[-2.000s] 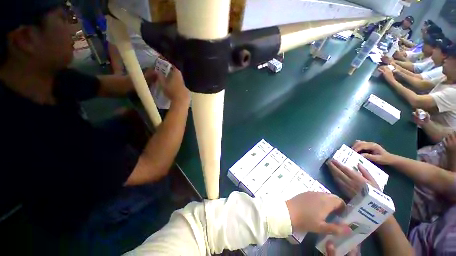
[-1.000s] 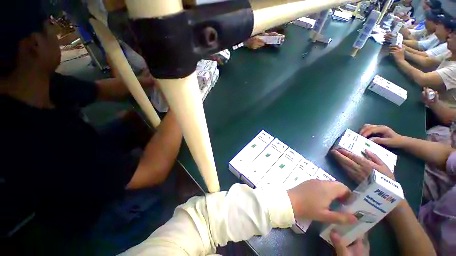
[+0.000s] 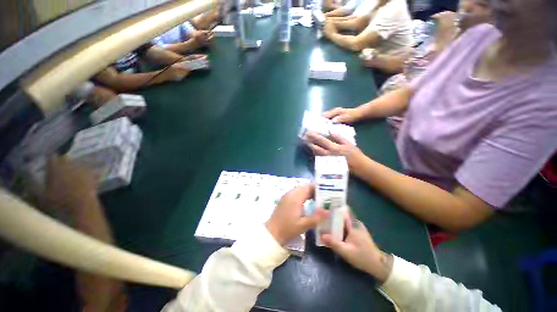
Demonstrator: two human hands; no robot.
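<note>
A slim white carton [image 3: 331, 183] with blue and red lettering stands upright between my hands, in front of me. My left hand [image 3: 295, 214] touches its left side with the fingers. My right hand [image 3: 356, 242] grips its lower part from the right. A row of white cartons [image 3: 235, 204] with small green marks lies flat side by side on the dark green table [image 3: 183, 152], just left of the held carton and partly behind my left hand.
A person in a lilac shirt [image 3: 470, 109] at right has both hands on a white carton [image 3: 348, 133]. Another carton [image 3: 328, 70] lies farther up. White carton stacks [image 3: 107, 149] stand at left, near a blurred arm. A cream tube [image 3: 91, 247] crosses at lower left. A blue stool [image 3: 540, 268] is at right.
The view has swung right, bringing the lilac-shirted person and my right sleeve into view. The held carton, tilted before, is now upright between my hands.
</note>
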